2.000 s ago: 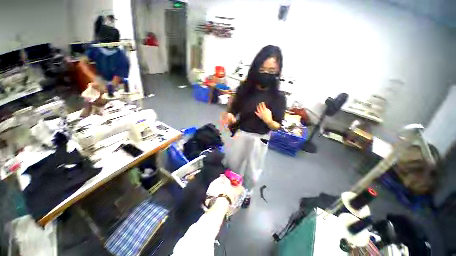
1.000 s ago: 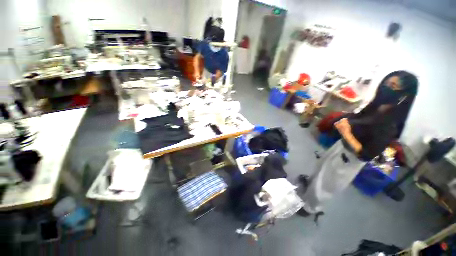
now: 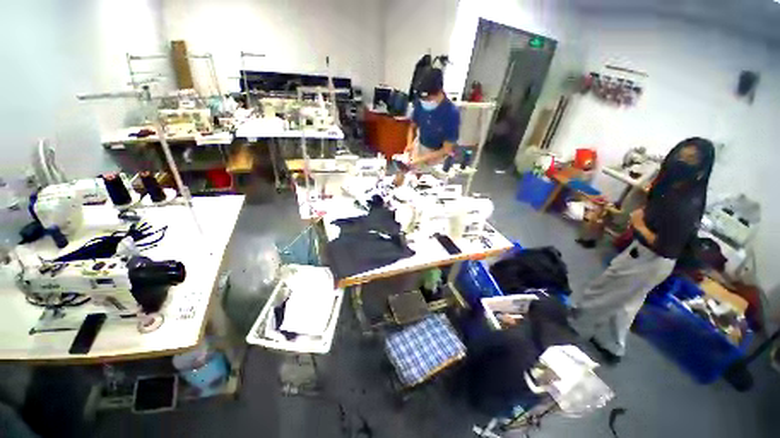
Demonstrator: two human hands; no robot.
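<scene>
Neither of my hands is in the picture. Nearest at the left is a white sewing machine (image 3: pixel 81 275) on a white tabletop (image 3: pixel 214 224). A black smartphone (image 3: pixel 87 333) lies flat by the table's front edge. A pale tape roll (image 3: pixel 150 322) lies near the machine's right end. Black straps (image 3: pixel 115 242) lie tangled behind this machine. A second white industrial machine (image 3: pixel 73 205) stands further back, with dark thread cones (image 3: pixel 118 189) beside it. The pink packet is not visible.
A white basket (image 3: pixel 295 310) stands between the tables. A plaid-covered stool (image 3: pixel 424 349) stands before the middle table, which bears black fabric (image 3: pixel 368 243). Blue bins (image 3: pixel 703 342) hold goods. One masked person (image 3: pixel 434 128) stands behind the middle table, another (image 3: pixel 671 205) at the right.
The view has swung left, bringing the left table into sight. My outstretched hand with the pink packet, seen two seconds ago, is out of the picture. The person at the right has turned sideways.
</scene>
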